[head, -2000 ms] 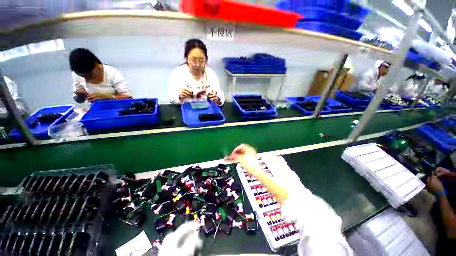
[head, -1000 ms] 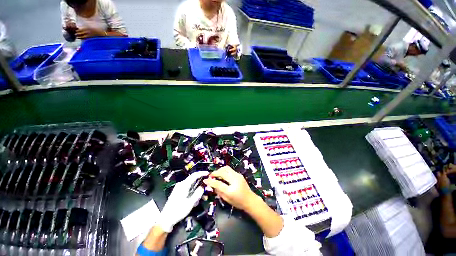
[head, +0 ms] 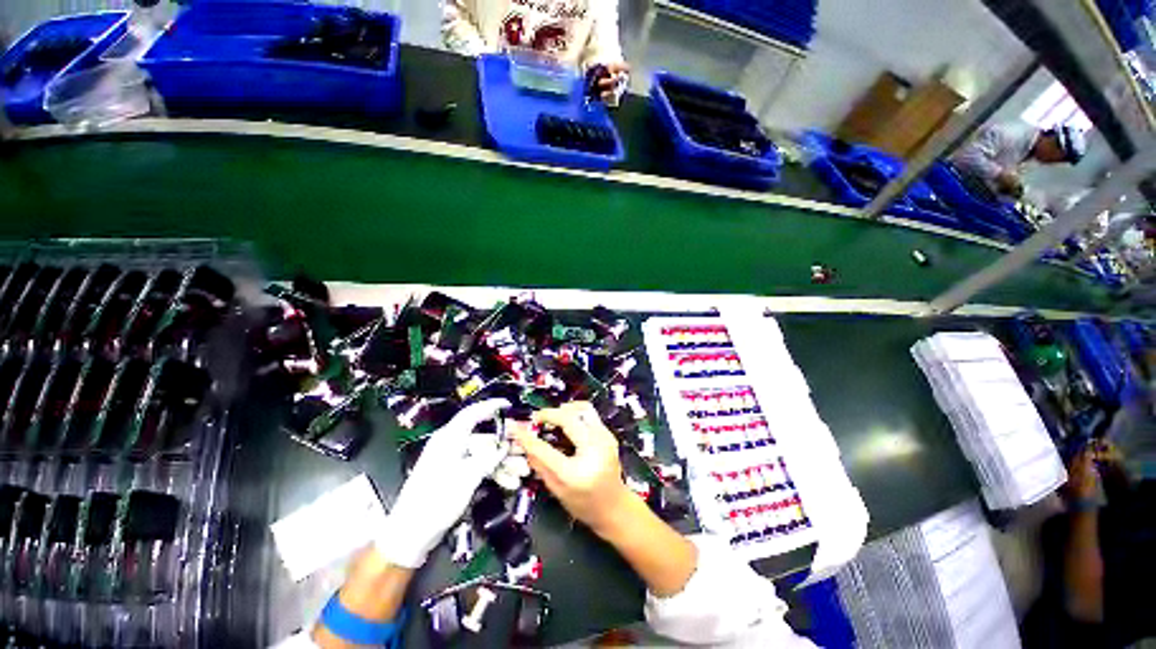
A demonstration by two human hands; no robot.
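Observation:
My left hand (head: 446, 479), in a white glove with a blue band at the wrist, is over the near middle of a heap of black units with green boards and thin wires (head: 412, 361). It holds a small dark unit (head: 510, 421) between its fingertips. My bare right hand (head: 577, 464) meets it there, thumb and forefinger pinched at the unit; whether it grips a part of its own is too small to tell. A sheet with rows of red and dark marks (head: 732, 431) lies right of the heap. A clear ribbed tray (head: 209, 507) with rows of black units is at the left.
A white paper slip (head: 327, 526) lies between tray and heap. Beyond runs a green conveyor (head: 418, 228) with small items at its right. Blue bins (head: 273, 64) and a person (head: 558, 28) are across it. White ribbed stacks (head: 991, 418) and a neighbour's arm (head: 1081, 545) are at the right.
My right hand has come back from above the sheet's far end to meet my gloved left hand over the heap. Since one second ago both hands have stayed together; the view has shifted down.

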